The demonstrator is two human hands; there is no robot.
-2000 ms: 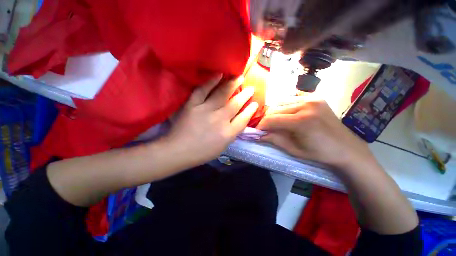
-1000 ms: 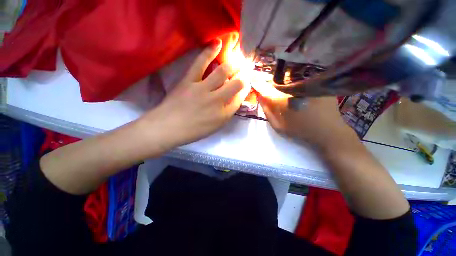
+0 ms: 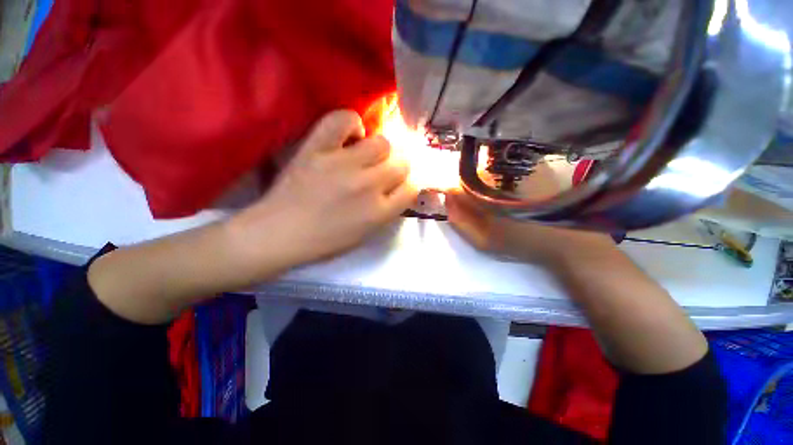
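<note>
The red garment (image 3: 209, 96) lies in large folds on the table, left of the sewing machine head (image 3: 539, 78). My left hand (image 3: 335, 191) is on the garment's edge beside the glaring lamp light, fingers bent, gripping the cloth. My right hand (image 3: 500, 228) is just right of the needle area, partly behind the machine head and its shiny round wheel. Its fingertips are near the metal plate (image 3: 429, 204). Glare hides the needle and presser foot, and whether my right fingers hold anything cannot be told.
Green-and-yellow snips (image 3: 736, 248) lie at the right. The table's ruler-marked front edge (image 3: 417, 300) runs across in front of my lap. Blue crates (image 3: 755, 391) stand below at both sides. Red cloth (image 3: 574, 382) hangs below the table edge on the right.
The view has shifted, and the machine head now fills more of the upper right, hiding the phone. The red garment has moved back off the table's front edge. Both hands stay near the needle.
</note>
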